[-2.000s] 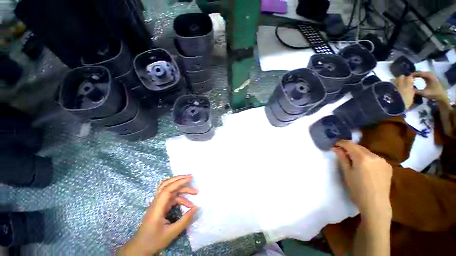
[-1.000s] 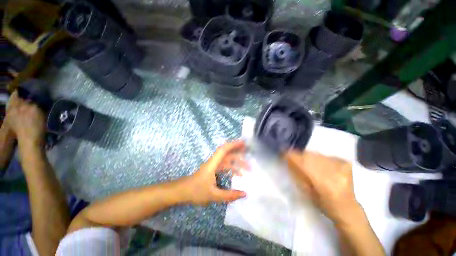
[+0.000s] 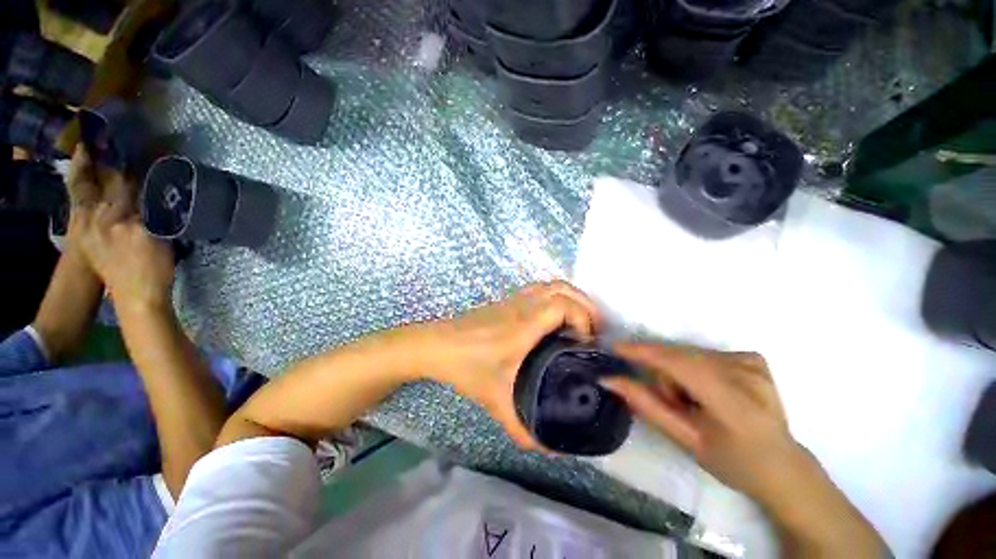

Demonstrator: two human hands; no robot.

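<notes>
A black plastic housing (image 3: pixel 579 406) is held low in the middle of the view, its open top facing me, with a hub and hole inside. My left hand (image 3: pixel 524 355) is wrapped around its left side, thumb below and fingers above. My right hand (image 3: pixel 699 409) is at its upper right rim, fingertips over the opening and slightly blurred. I cannot tell whether the right fingertips hold a small dark piece or only touch the rim. Another housing (image 3: pixel 730 175) stands at the back of the white foam sheet (image 3: pixel 852 317).
Nested housing stacks stand at the back (image 3: pixel 552 82) and upper left (image 3: pixel 257 71). A short stack (image 3: pixel 208 202) lies on the bubble wrap (image 3: pixel 404 207). A neighbour's hands (image 3: pixel 109 235) work at far left. A green post (image 3: pixel 928 142) is upper right; more housings are at the right edge.
The view has shifted. The housing my right hand held is now low, between both hands. My left hand, empty before, has closed around it. My right fingers are now at its opening.
</notes>
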